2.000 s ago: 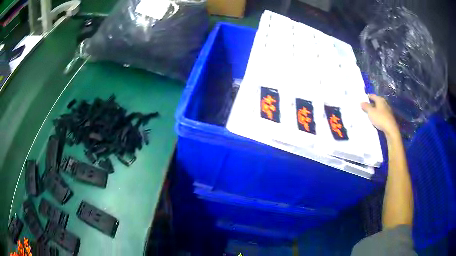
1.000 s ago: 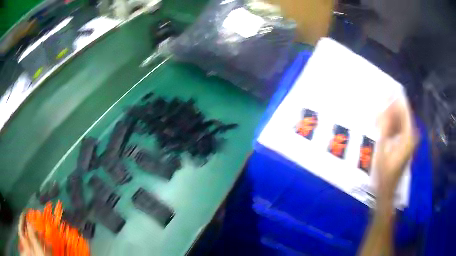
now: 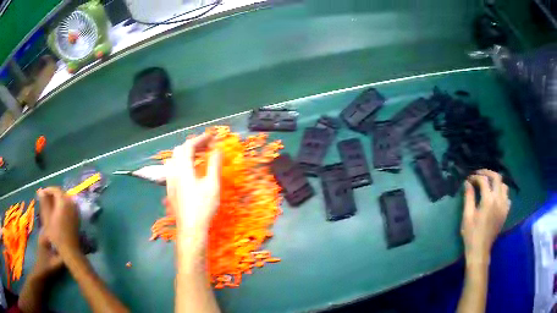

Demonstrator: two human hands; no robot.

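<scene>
A large heap of small orange inserts (image 3: 244, 208) lies on the green bench. My left hand (image 3: 194, 177) is over the heap's upper left part, fingers bent; whether it holds an insert cannot be told. Several black plastic housings (image 3: 397, 218) lie loose right of the heap. A heap of small black parts (image 3: 473, 137) lies at the far right. My right hand (image 3: 487, 198) is at the lower edge of that heap, fingers curled down; what is under the fingertips is hidden. A white-handled pointed tool (image 3: 149, 173) lies left of the orange heap, partly behind my left hand.
Another worker's hands (image 3: 58, 223) are at the left, near long orange strips (image 3: 16, 235). A black rounded unit (image 3: 151, 96) sits beyond the pale line. A green fan (image 3: 79, 35) stands upper left. A clear bag (image 3: 537, 92) and white tray edge (image 3: 545, 257) are at the right.
The view has swung left. My right hand has moved from the white tray to the small black parts. My left hand, earlier at the picture's lower left edge, now shows fully over the orange heap.
</scene>
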